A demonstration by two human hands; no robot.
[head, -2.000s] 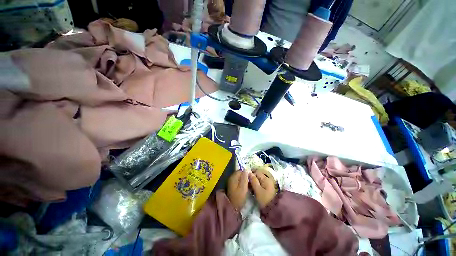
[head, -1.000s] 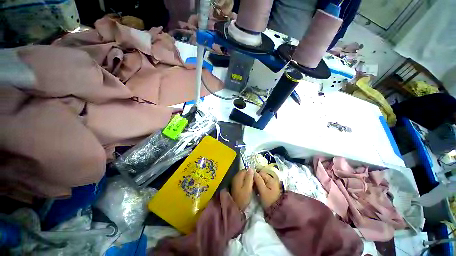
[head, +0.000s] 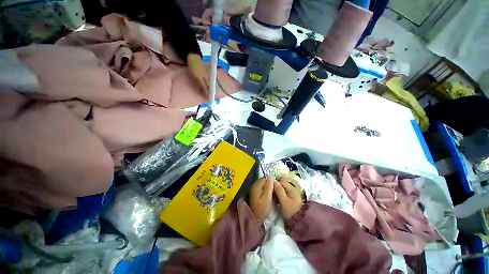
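Note:
My left hand [head: 262, 198] and my right hand [head: 288, 197] are close together at the left end of the parts trough, fingertips nearly touching. A small pale strand or strip shows at the fingertips; what they pinch is too small to tell. Small cream coils [head: 280, 169] lie just beyond the fingers. White fabric [head: 280, 256] lies below the hands, between the sleeves. The yellow box [head: 210, 192] with a dark-blue print lies left of my left hand. White strips [head: 210, 140] and a clear packet with a green label [head: 154, 159] lie beyond it.
Pink fabric pieces [head: 378, 206] lie in the trough [head: 447, 206] at right. A larger pink heap [head: 64, 123] fills the left. Pink thread cones [head: 345, 33] stand on a rack beyond the white table [head: 348, 115]. Another person's hand [head: 198, 71] reaches over the pink heap.
Another person's dark sleeve and hand have come in over the pink heap at upper left. The view has shifted slightly. My hands stay together at the same place.

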